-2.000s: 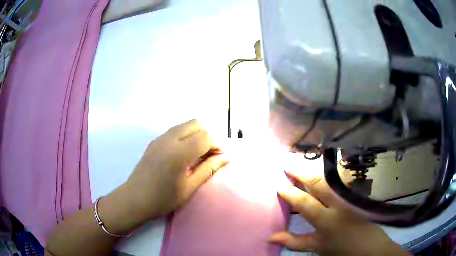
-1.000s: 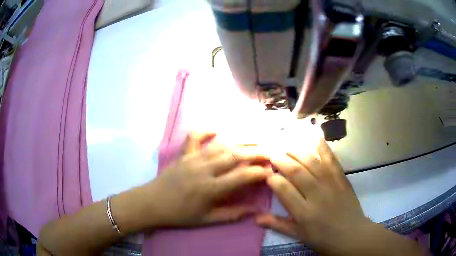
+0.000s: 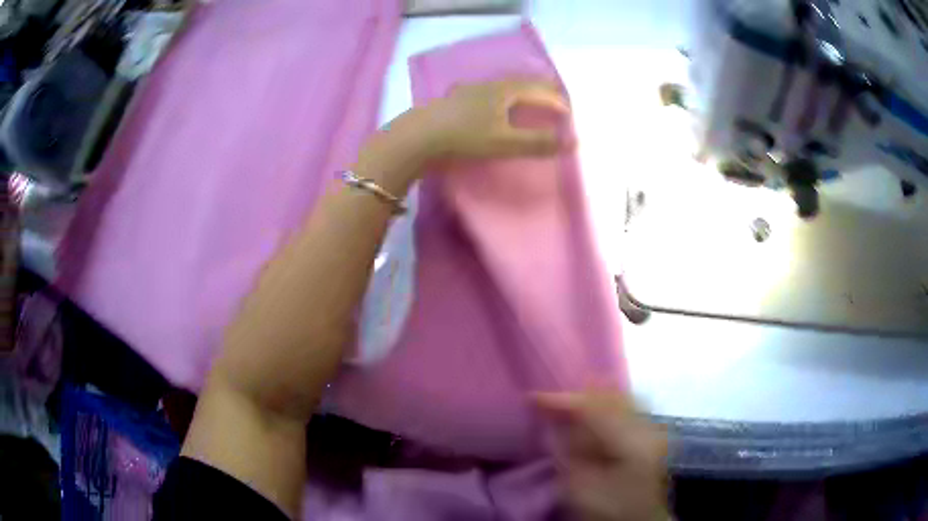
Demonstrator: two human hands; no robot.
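A pink garment piece (image 3: 458, 295) lies left of the machine and hangs over the table's front edge, partly folded. My left hand (image 3: 499, 122), with a bracelet at the wrist, lies on its upper part, fingers at its right edge. My right hand (image 3: 611, 448) is blurred at the front edge, on the piece's lower right edge; its fingers look closed on the cloth. The sewing machine head (image 3: 773, 112) stands at the upper right, away from the cloth.
A stack of pink panels (image 3: 234, 163) lies on the left of the table. The cream machine bed (image 3: 773, 275) is at the right. The table's curved front edge (image 3: 784, 446) runs below it. A blue basket (image 3: 97, 448) with pink cloth is at the lower left.
The garment piece has moved left, away from the needle area, and is spread out. My left hand has moved up and my right hand down to the front edge. The view has shifted.
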